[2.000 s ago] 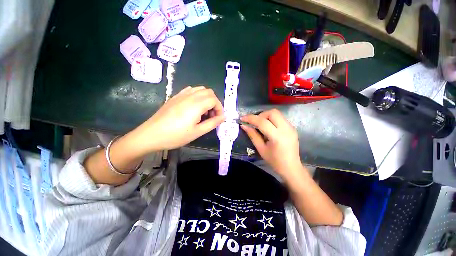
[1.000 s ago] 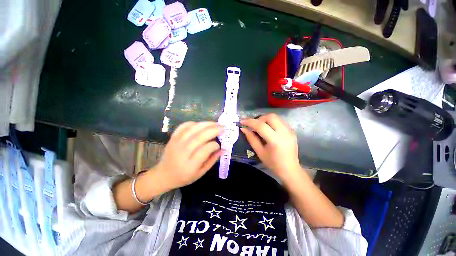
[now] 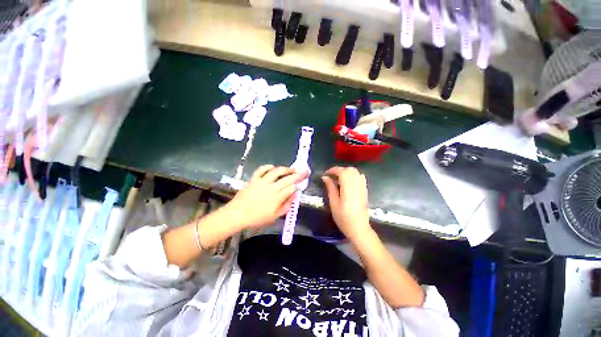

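A pale purple digital wristwatch [image 3: 290, 217] is held upright over the bench's front edge, its buckle end up and its lower strap in front of my dark shirt. My left hand [image 3: 273, 191] grips the watch at its head, the fingers covering most of the head. My right hand [image 3: 347, 197] is just right of the watch and apart from it, thumb and index finger near each other; I cannot tell if a small tool is in the fingers. Several watch cards [image 3: 245, 99] lie piled on the green bench, blurred and pale.
A red basket [image 3: 359, 151] holds pens and a cream comb-like tool. A black heat gun [image 3: 491, 166] lies on white paper [image 3: 461, 210]. Watch trays [image 3: 39, 230] stand at left, blue straps overhanging. Black straps [image 3: 347, 45] hang over the ledge ahead. Fans [image 3: 583, 197] are at right.
The view has tilted up and widened, showing more of the shelf and trays. My right hand has moved off the watch. My left hand has shifted up onto the watch head.
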